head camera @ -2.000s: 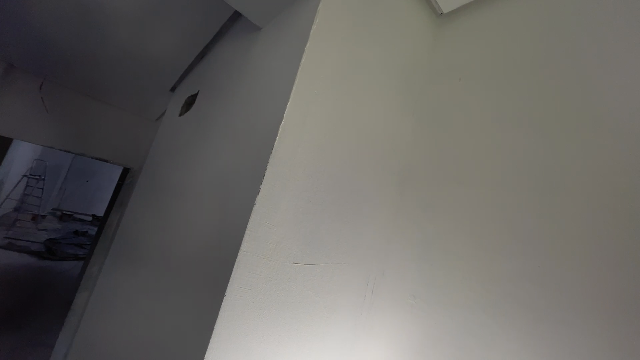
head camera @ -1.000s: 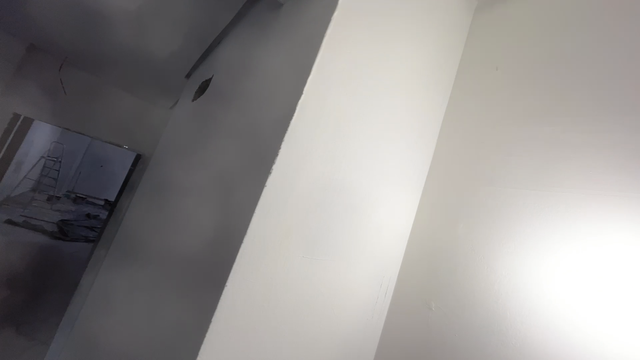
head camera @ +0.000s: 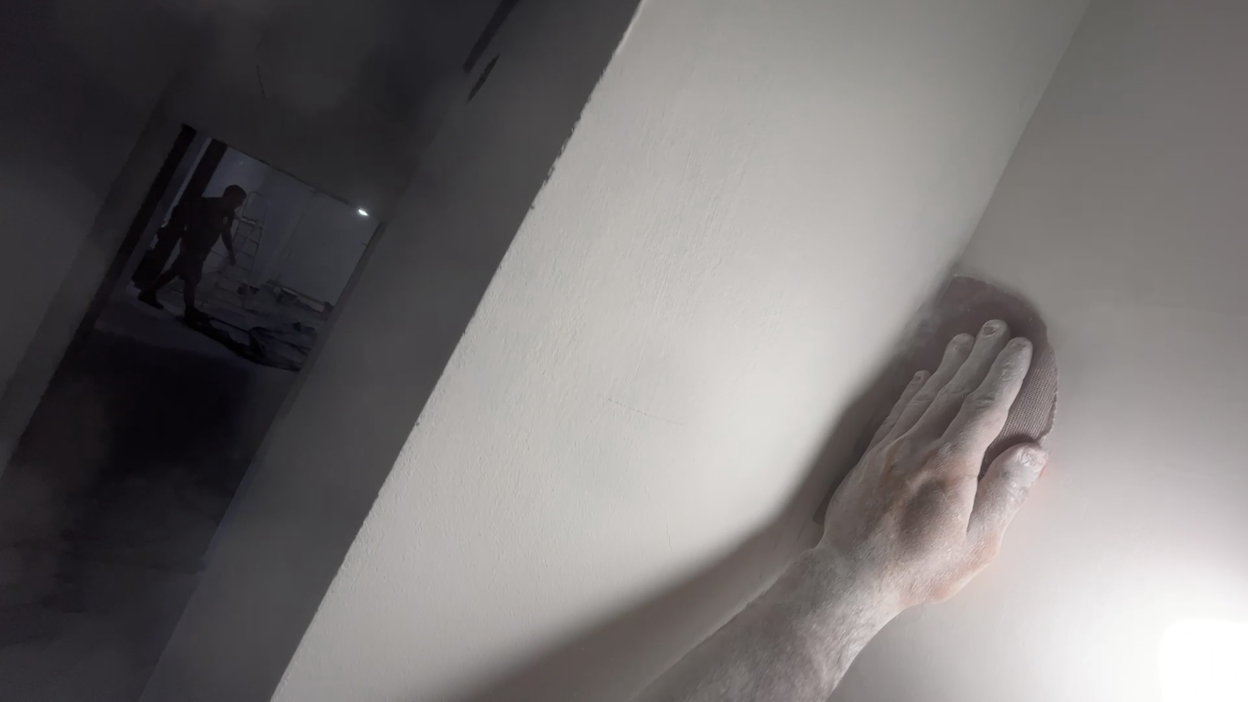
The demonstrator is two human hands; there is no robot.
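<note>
My left hand [head camera: 936, 468], coated in pale dust, lies flat with its palm toward the wall and its fingers pointing up and to the right. Under the fingers it presses a round, dark sanding disc [head camera: 1041, 385] against the pale wall [head camera: 1150, 322], right at the inside corner. The disc's rim shows above the fingertips and beside the thumb; the palm hides the rest. The adjoining narrow wall face [head camera: 682, 292] bears fine scratches and the arm's shadow. My right hand is out of view.
The narrow face ends at a rough outer edge [head camera: 419, 424]. Beyond it, a dark passage leads to a doorway, where another person [head camera: 205, 239] walks near a stepladder [head camera: 249, 234] and scattered material on the floor. Strong light glares at the lower right.
My left hand has come into view with the sanding disc, against the wall at the corner. The other person has appeared in the far doorway, and a small light shows there.
</note>
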